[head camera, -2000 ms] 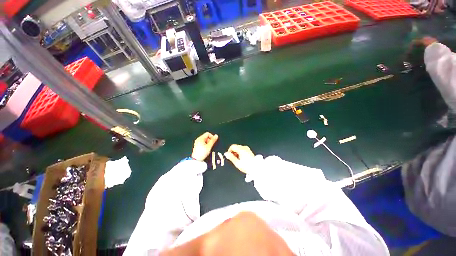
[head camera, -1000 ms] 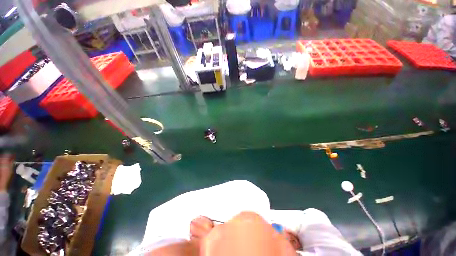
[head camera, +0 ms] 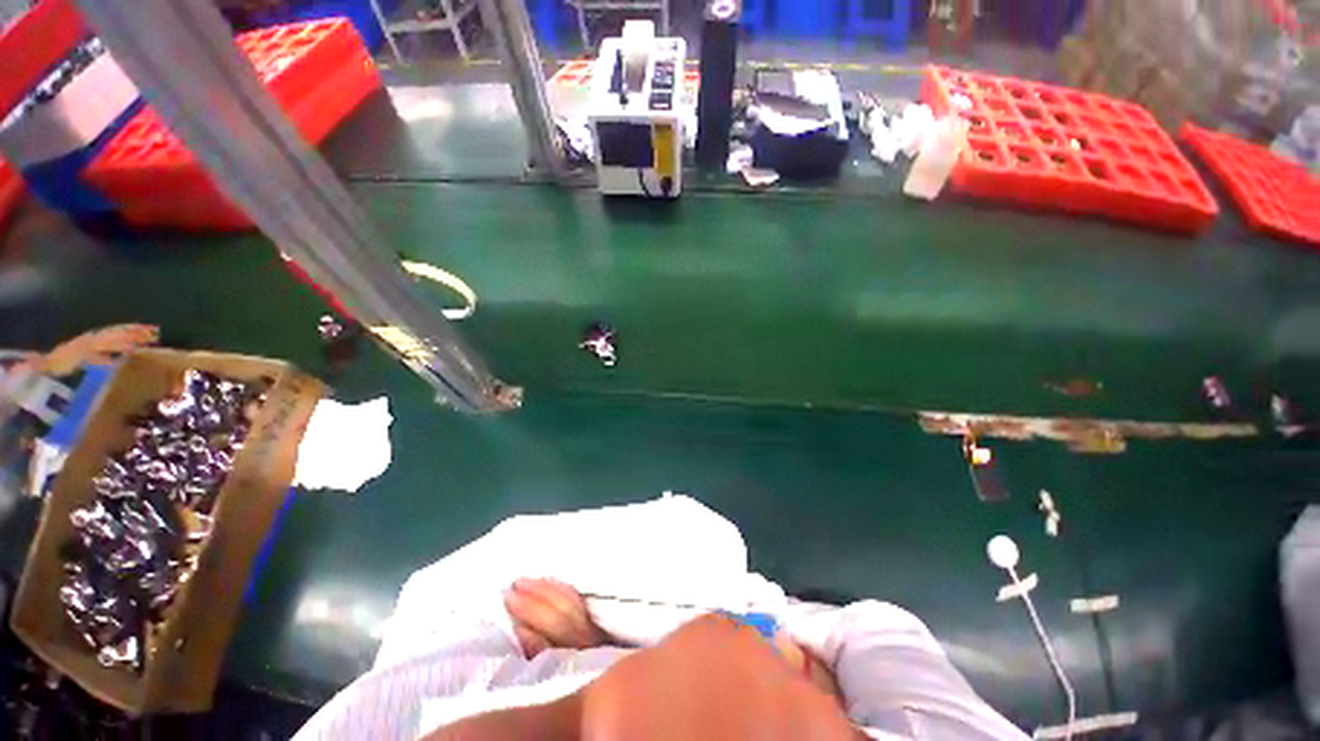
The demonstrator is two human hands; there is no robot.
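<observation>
My forearms look crossed close to my body at the bottom centre. One hand, apparently my right hand (head camera: 550,614), rests with curled fingers against the white sleeve. A thin cord runs from beside it to the blue wrist strap (head camera: 750,623). A bit of skin right of the strap seems to be my left hand (head camera: 818,669), mostly hidden. A large blurred skin-coloured shape covers the area between them. No part shows in either hand. A small dark shiny module (head camera: 599,343) lies on the green bench ahead of me.
Carton (head camera: 254,543) of shiny parts at left, white wipe (head camera: 345,445) beside it, another person's hand (head camera: 99,348) behind. Slanted metal post (head camera: 311,188) at left. Black rectangle with orange tail (head camera: 989,476) and taped-down white-ended cable (head camera: 1003,552) at right. Red tray (head camera: 1071,151) on the far side.
My hands have left the bench and the pale strips and come back against my body. The view has shifted. A person's hand now shows behind the carton.
</observation>
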